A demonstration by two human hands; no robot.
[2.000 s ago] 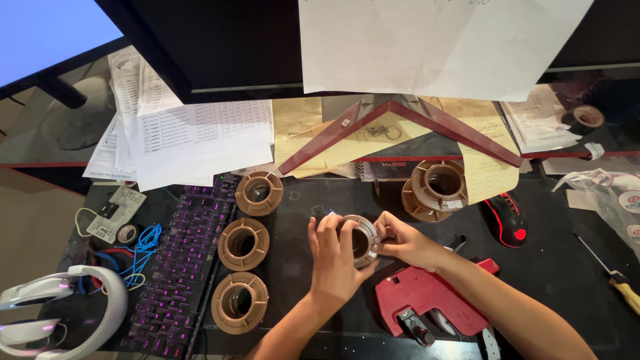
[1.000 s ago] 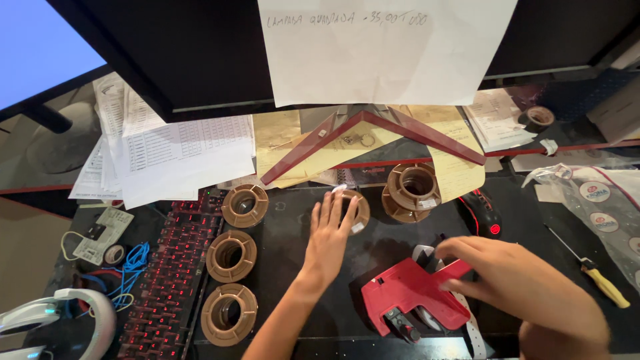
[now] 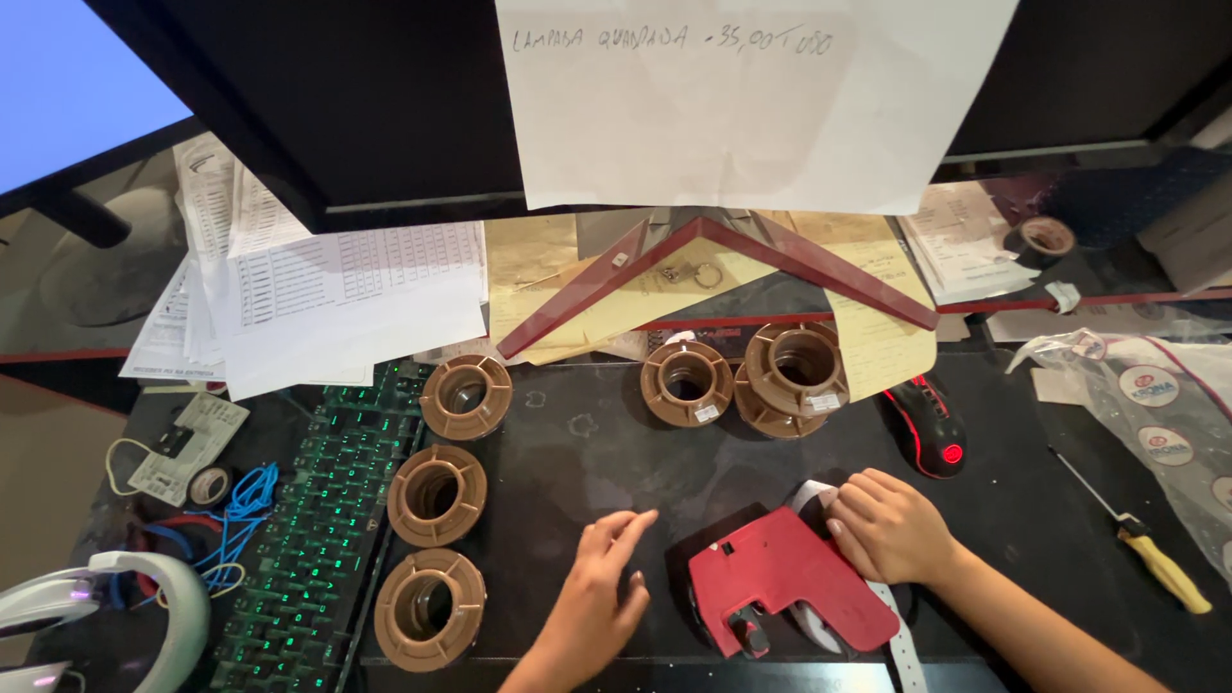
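Note:
My right hand [image 3: 881,527] rests on the right side of a red label dispenser [image 3: 784,577], its fingers curled near the white label strip [image 3: 905,650]; whether they grip it is hard to tell. To the dispenser's left, my left hand [image 3: 604,577] hovers over the black desk, fingers apart and holding nothing. A brown flanged plastic pipe fitting [image 3: 686,383] with a small white label stands beyond the hands. Beside it are stacked brown fittings [image 3: 797,371], the top one labelled. Several more brown fittings [image 3: 430,608] form a column at the left, beside the keyboard.
A lit keyboard [image 3: 308,539], headphones [image 3: 164,616] and blue cable [image 3: 241,520] lie left. At the right are a mouse [image 3: 929,428], a screwdriver [image 3: 1160,563] and a clear plastic bag [image 3: 1145,404]. Papers [image 3: 356,298] and a monitor stand [image 3: 606,289] are behind.
My left hand has let go of the brown fitting and moved back toward the near edge. My right hand, at that fitting two seconds ago, is now at the red dispenser.

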